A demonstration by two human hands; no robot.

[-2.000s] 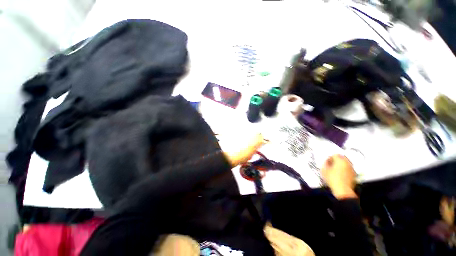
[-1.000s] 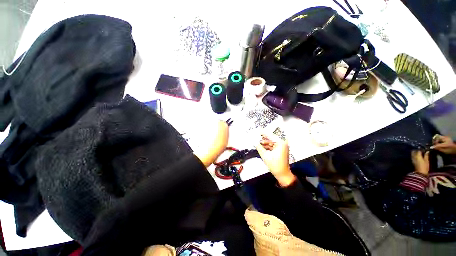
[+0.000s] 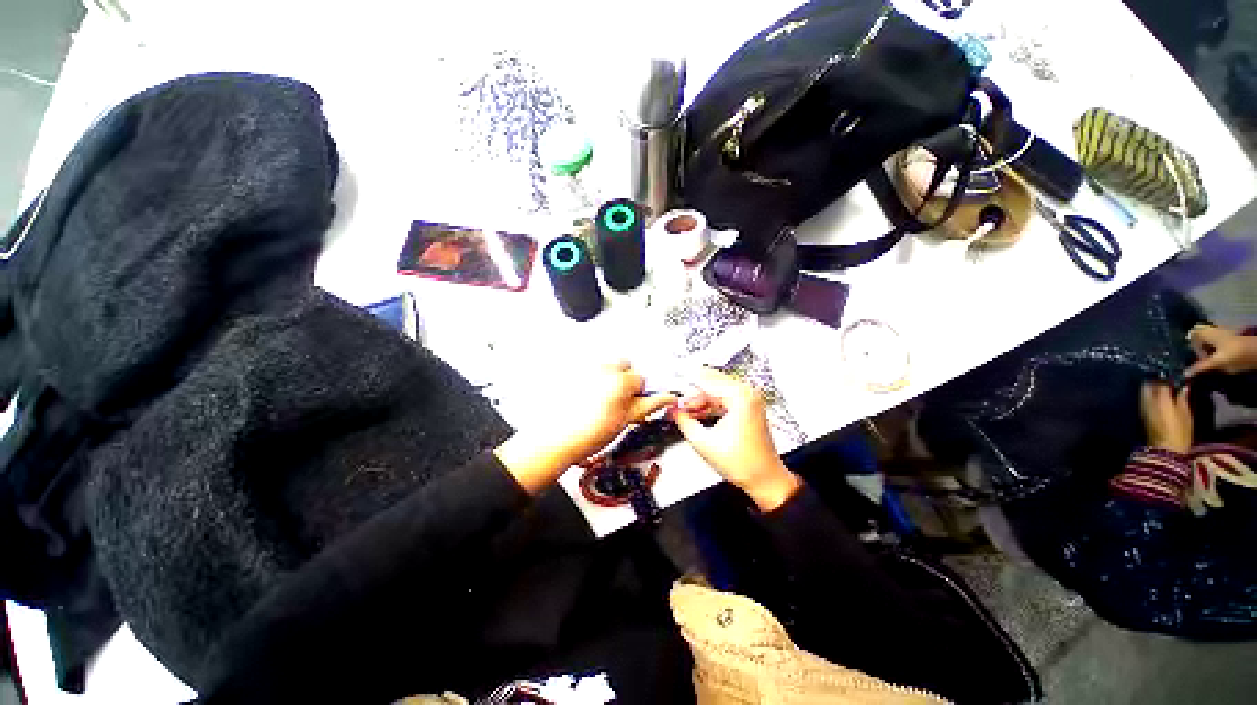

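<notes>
My left hand [image 3: 596, 417] and my right hand [image 3: 733, 433] meet over the table's front part, fingertips pinched close together. Something small and dark shows between them, too small to name. Scissors [image 3: 607, 482] with red-orange handle loops and black wrapping lie just below the hands, partly hidden by them. A dark nubby jacket [image 3: 262, 455] covers the left of the table, by my left forearm. Two black thread cones [image 3: 574, 281] with green-ringed ends stand beyond the hands. Loose speckled beads or trim [image 3: 706, 320] lie just behind the right hand.
A phone [image 3: 466, 256] lies left of the cones. A white roll [image 3: 681, 236], metal flask [image 3: 659, 145], black bag [image 3: 813, 110] and purple case [image 3: 755, 280] stand behind. Black-handled scissors [image 3: 1089, 245] and a striped pouch [image 3: 1137, 165] lie right. Another person's hands [image 3: 1172, 413] work dark cloth.
My hands were apart and have come together at the fingertips. The left hand has moved right. The view has shifted, so the table items sit a little further left.
</notes>
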